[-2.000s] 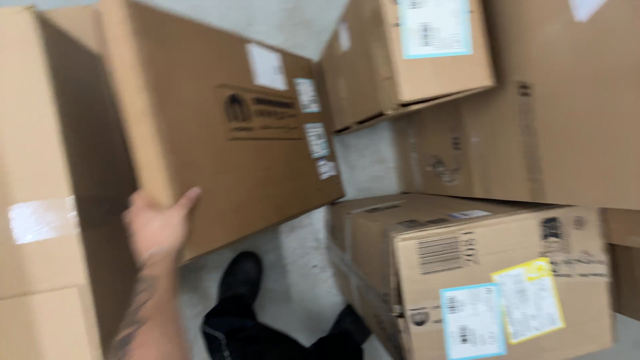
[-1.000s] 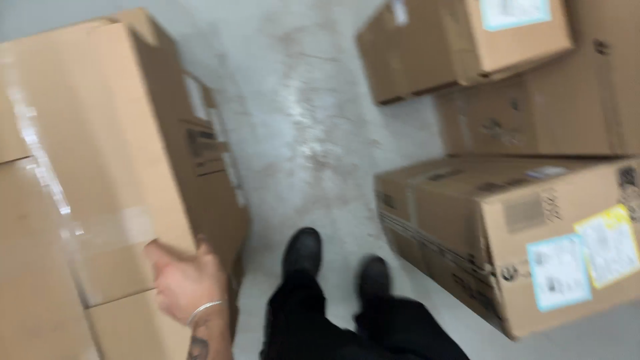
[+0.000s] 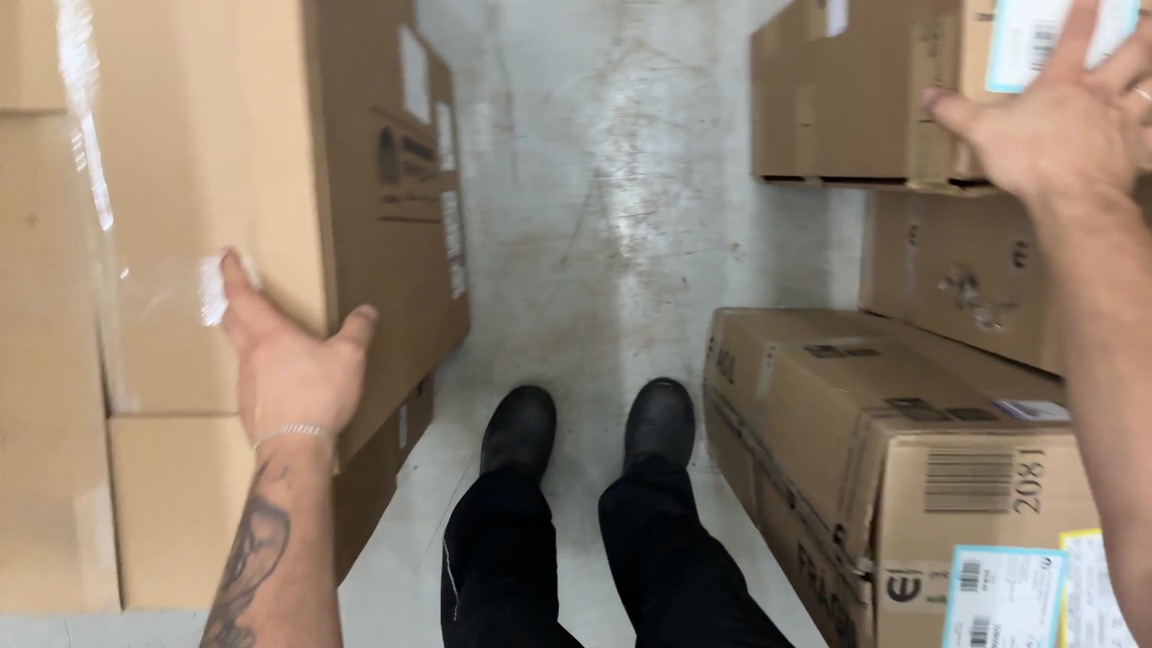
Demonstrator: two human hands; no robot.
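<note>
My left hand (image 3: 301, 360), with a thin bracelet at the wrist, rests on the near corner of a large cardboard box (image 3: 216, 162) at the left, its thumb and fingers spread over the edge. Clear tape runs along the top of that box, and its side bears print and white labels. At the upper right, my right hand (image 3: 1062, 126) is spread over a cardboard box (image 3: 846, 99) with a blue-edged label (image 3: 1012, 45). Its fingertips run toward the frame's edge; whether they touch the box is not clear.
A printed cardboard box (image 3: 810, 378) with labels stands at the lower right, another taped box (image 3: 972, 270) behind it. More boxes (image 3: 45, 360) fill the far left. Scuffed grey floor (image 3: 594, 225) lies between the rows, where my black shoes (image 3: 520, 432) stand.
The large box that my left hand held tilted over the floor now stands in line with the boxes at the left. My right hand has come into view at the upper right.
</note>
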